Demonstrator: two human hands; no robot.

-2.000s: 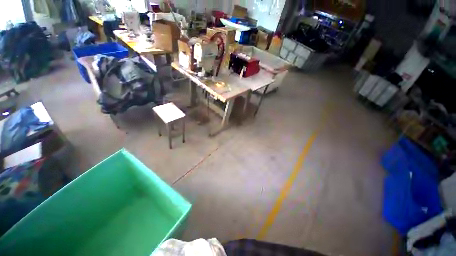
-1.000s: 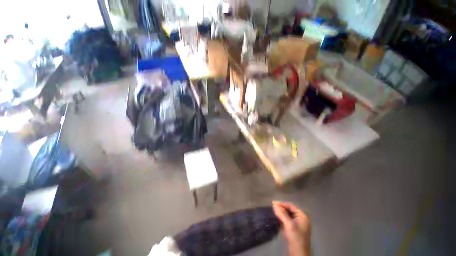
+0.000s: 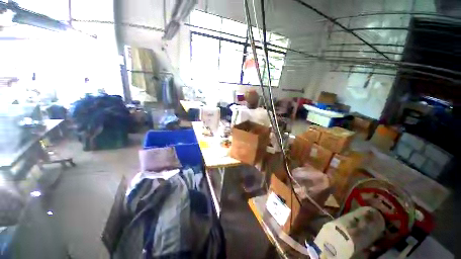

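Neither of my hands is in the picture. Nearest in front of me at the lower right is the attaching machine, with a cream head (image 3: pixel 354 233) and a large red flywheel (image 3: pixel 386 202). Its lower part is cut off by the bottom edge. An open cardboard box (image 3: pixel 283 205) with a white label stands beside it on the machine table (image 3: pixel 263 215). A heap of blue-grey denim-like garments (image 3: pixel 169 215) lies at the lower centre-left.
Dark cords (image 3: pixel 270 96) hang in front of me. A blue bin (image 3: pixel 187 152) stands behind the heap. A farther table (image 3: pixel 215 158) carries an open box (image 3: pixel 248 143). Brown boxes (image 3: pixel 323 146) are stacked behind the machine. A dark garment pile (image 3: pixel 103 121) lies at left.
The view has risen and moved nearer the machine and garment heap. The hand and dark checked cushion seen a second ago are out of the picture, as are the white stool and green bin.
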